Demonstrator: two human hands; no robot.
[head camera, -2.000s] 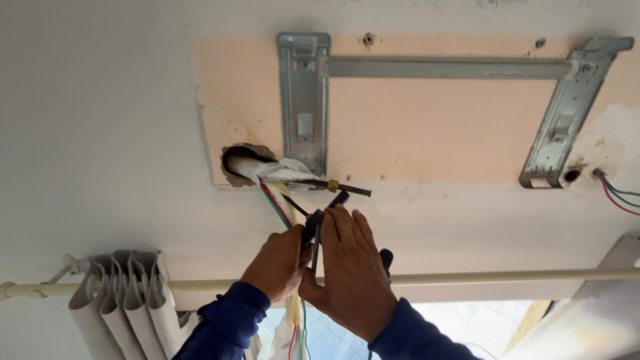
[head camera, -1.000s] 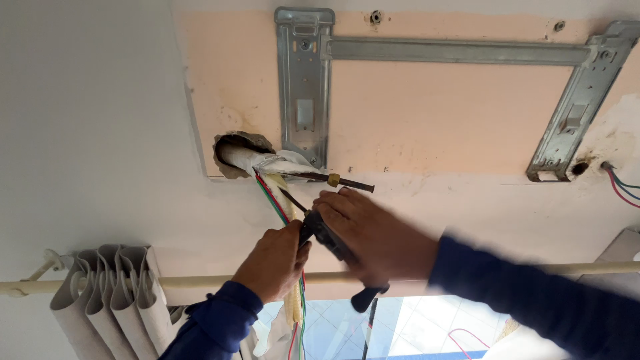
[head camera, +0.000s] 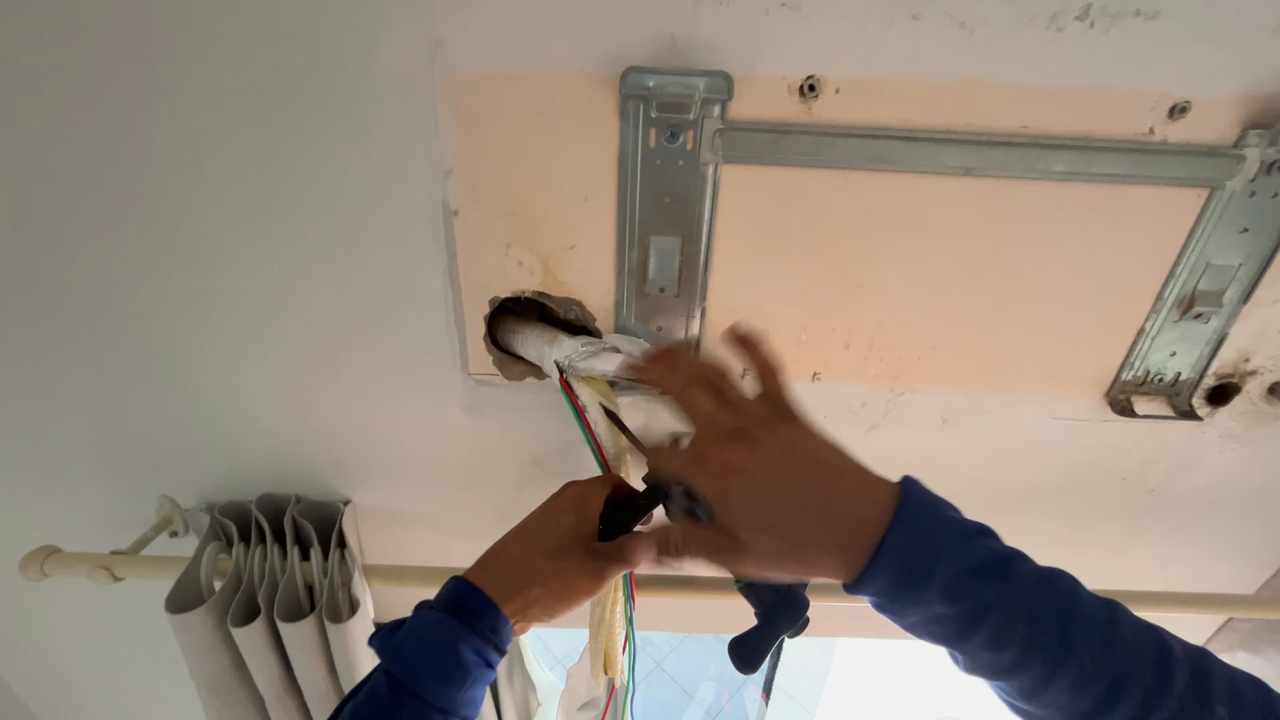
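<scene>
My left hand (head camera: 565, 545) is closed around a black tool part (head camera: 628, 510) beside a thin copper-coloured pipe (head camera: 625, 432). My right hand (head camera: 765, 470), blurred, is raised with its fingers spread in front of the tool's dark middle. Below that hand hangs a black handle (head camera: 770, 620), apparently part of the same tool. A white-wrapped pipe bundle (head camera: 545, 340) comes out of a rough hole in the wall. From it, red and green wires (head camera: 585, 425) and a yellowish foam sleeve (head camera: 606, 630) run down behind my left hand. My right fingers partly hide the other pipe end.
A galvanized metal mounting bracket (head camera: 668, 210) is fixed to the wall, with a crossbar (head camera: 980, 155) and a right upright (head camera: 1190, 300). A cream curtain rod (head camera: 440, 577) runs below, carrying a gathered grey curtain (head camera: 250, 610) at the left. Window glass lies behind the tool.
My right hand, earlier lying against the tool, has its fingers raised and spread. My left hand has stayed on the tool. The black handle hangs lower beneath my hands than it did two seconds ago.
</scene>
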